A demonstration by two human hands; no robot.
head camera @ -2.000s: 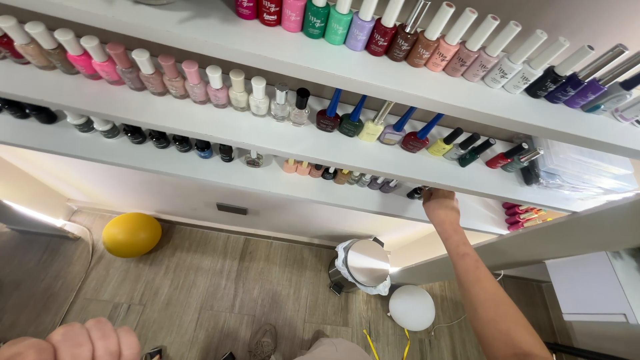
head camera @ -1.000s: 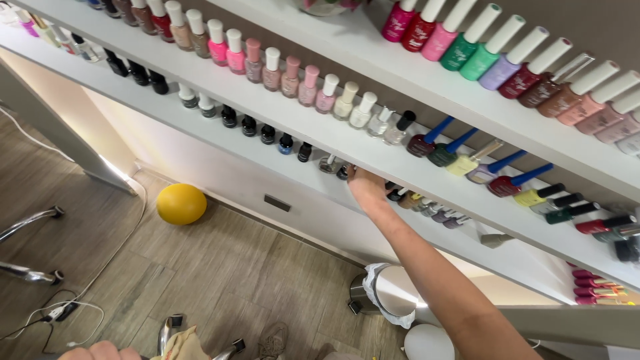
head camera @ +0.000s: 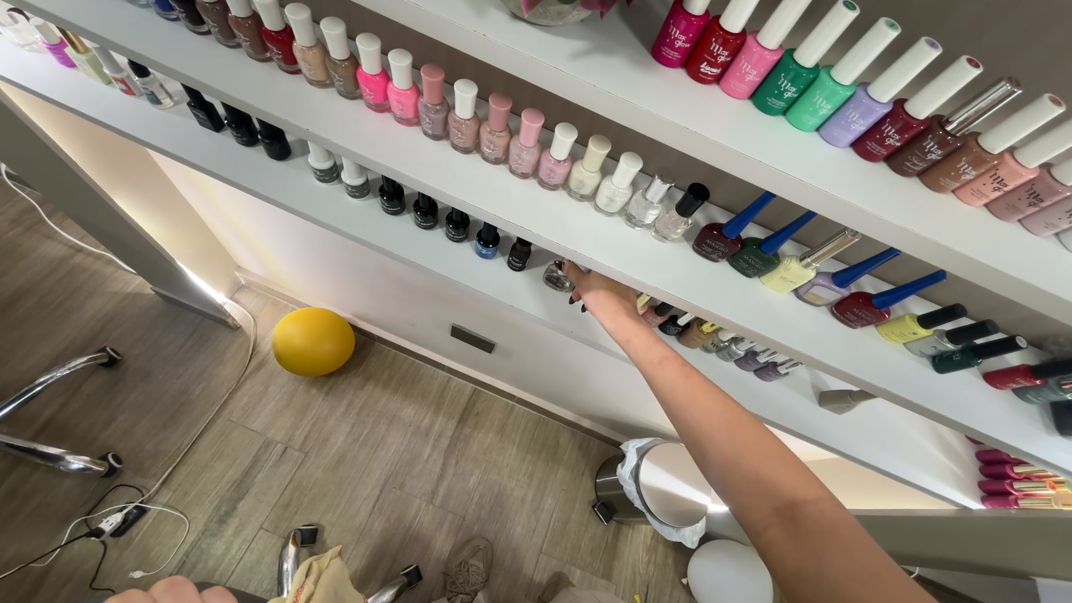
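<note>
My right hand [head camera: 599, 293] reaches under the middle shelf to the lower shelf, its fingers on a small clear bottle [head camera: 557, 275]; whether they grip it cannot be told. Left of it stand a black bottle [head camera: 519, 254] and a blue bottle with a black cap [head camera: 487, 241]. Right of the wrist is a cluster of small polish bottles [head camera: 697, 334], partly hidden by the arm. At the bottom left edge only the knuckles of my left hand [head camera: 180, 591] show, the fingers curled; what they hold, if anything, is hidden. Beside it lies a pale yellow cloth [head camera: 322, 578].
Nail polish bottles in many colours line the middle shelf [head camera: 502, 188] and upper shelf [head camera: 670, 109]. On the floor are a yellow balloon [head camera: 314, 342], a metal bin [head camera: 670, 486] with a white liner, a white balloon [head camera: 729, 573], chair legs [head camera: 54, 452] and cables [head camera: 138, 511].
My right hand has moved left along the lower shelf, from near its right end past the cluster of small bottles to the clear bottle. The view has shifted left and closer.
</note>
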